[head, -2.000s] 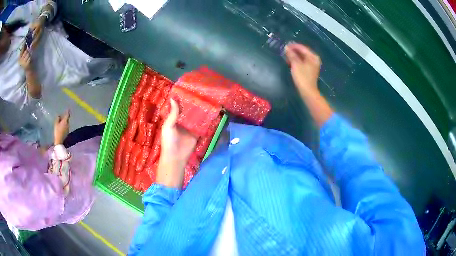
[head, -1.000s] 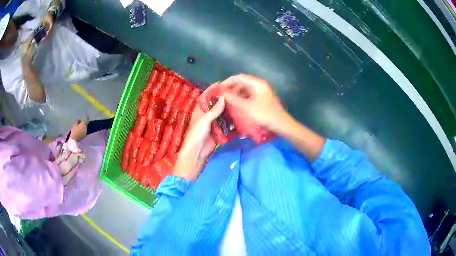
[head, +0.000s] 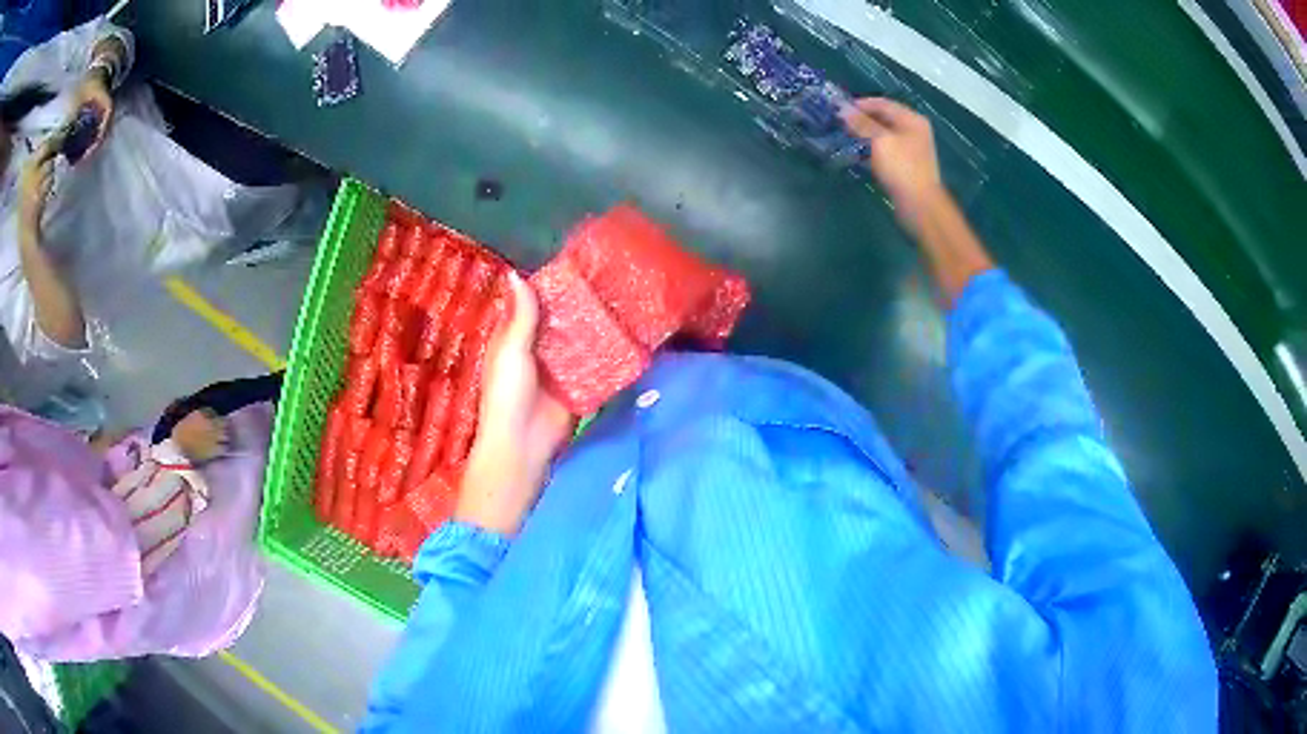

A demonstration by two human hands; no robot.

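Note:
My left hand (head: 513,416) holds a red bubble bag (head: 616,294) over the right edge of the green crate (head: 308,380). The bag is spread out towards the bench; whether anything is inside it cannot be told. My right hand (head: 896,151) reaches out over the bench with its fingertips at a dark circuit board (head: 829,118). Another circuit board (head: 767,60) lies just beside it. Tight rows of red wrapped packs (head: 416,359) fill the crate.
The dark green bench (head: 573,115) bears a single circuit board (head: 337,72), white paper (head: 376,23) and a small dark piece (head: 489,188). A white-edged green conveyor (head: 1132,129) curves along the right. Two persons, in white (head: 158,179) and pink (head: 86,531), are at the left.
A second ago both hands were together at a red bag and a board. Now my right hand is out at boards on the bench, and my left hand holds a spread bag.

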